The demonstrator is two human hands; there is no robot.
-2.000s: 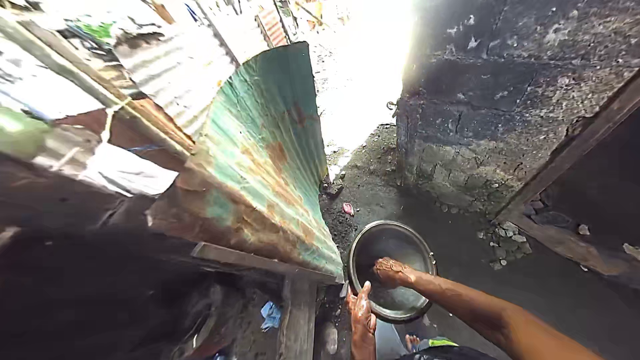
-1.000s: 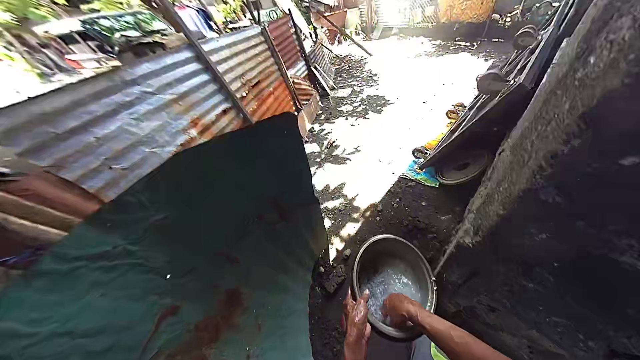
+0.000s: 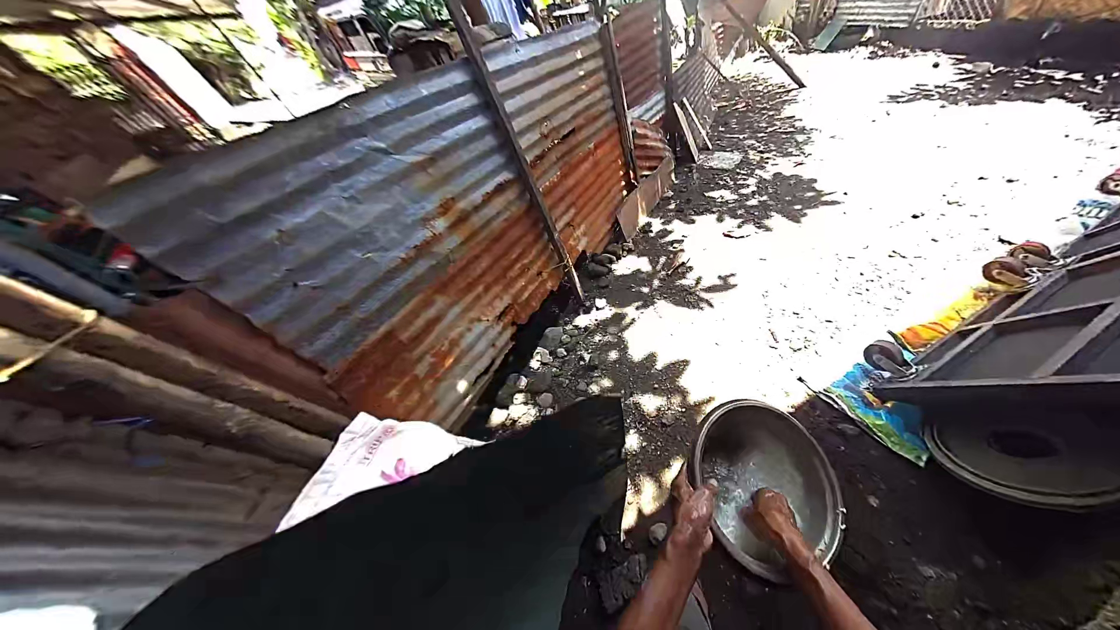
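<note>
A round metal pot (image 3: 792,446) with cloudy, foamy liquid inside is at the lower right of the head view. Its left rim is gripped by my left hand (image 3: 691,516), fingers over the edge. My right hand (image 3: 772,516) is inside the pot at the liquid, its fingers curled and partly hidden, so whether it holds anything cannot be told.
A rusty corrugated metal fence (image 3: 420,236) runs along the left. A dark sheet (image 3: 437,525) stands close to my left, beside a white sack (image 3: 376,446). At right are a wheeled dark frame (image 3: 1041,341), colourful plastic sacks (image 3: 875,411) and a round lid-like object (image 3: 1024,459). Stones (image 3: 542,359) line the fence.
The view has swung from the doorway and wall to the sunlit yard, where I have moved with the pot. My left hand stays at its rim and my right hand inside it.
</note>
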